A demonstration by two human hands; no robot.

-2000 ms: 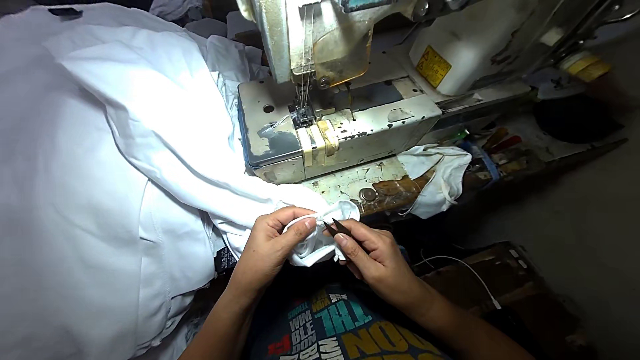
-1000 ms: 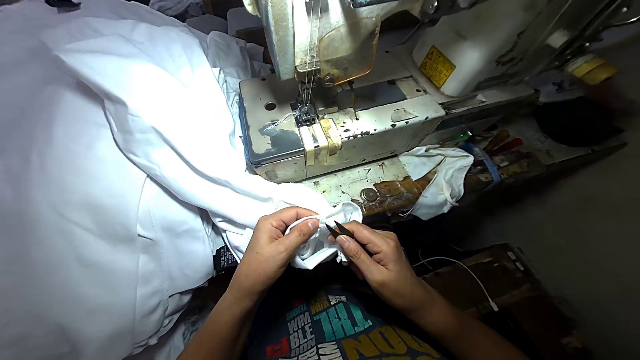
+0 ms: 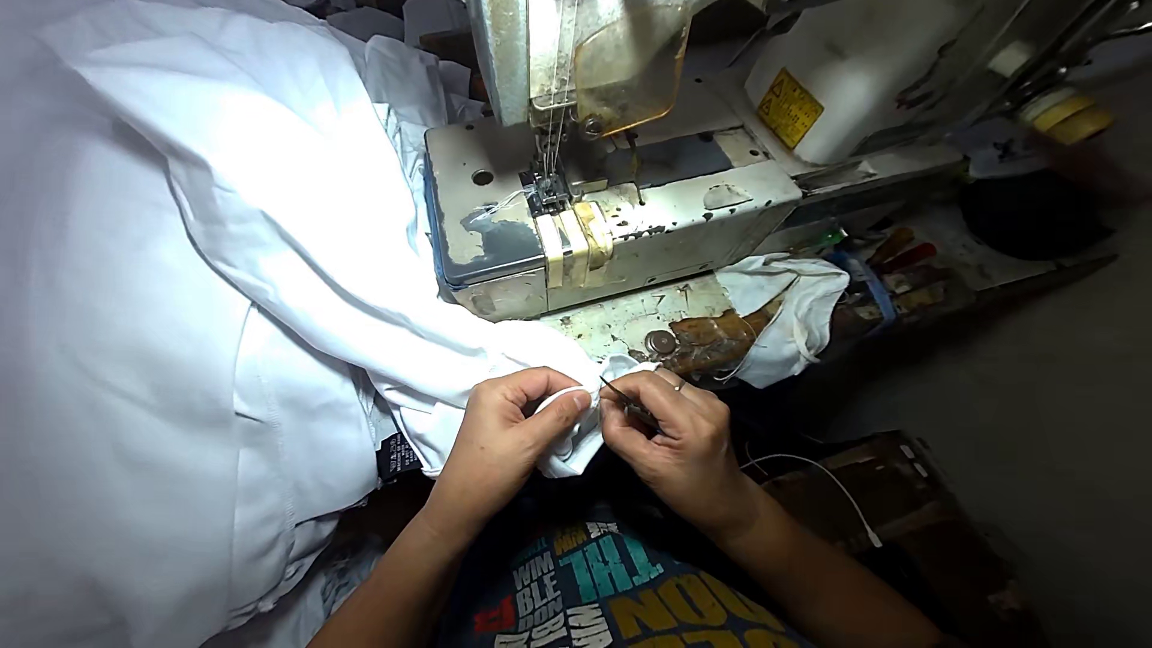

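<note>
White fabric (image 3: 297, 243) of a garment runs from the pile at left down to my hands. My left hand (image 3: 513, 432) pinches its gathered edge between thumb and index finger. Close beside it, my right hand (image 3: 675, 436) holds a small dark pointed tool (image 3: 630, 400), perhaps thread snips, with its tip at the fabric edge; the rest lies hidden in the fingers. Just beyond my hands stands an industrial sewing machine (image 3: 675, 216), with threads running down to its presser foot (image 3: 549, 191).
A white cloth scrap (image 3: 792, 310) hangs over the worn table edge right of the machine. Behind it lie screwdrivers with red and orange handles (image 3: 909, 256). A black label (image 3: 396, 456) shows on the garment. A white cord (image 3: 837, 486) lies at lower right.
My right hand has shifted its hold: its fingers are more curled around the dark tool and sit closer to the fabric edge. My left hand keeps its pinch on the fabric.
</note>
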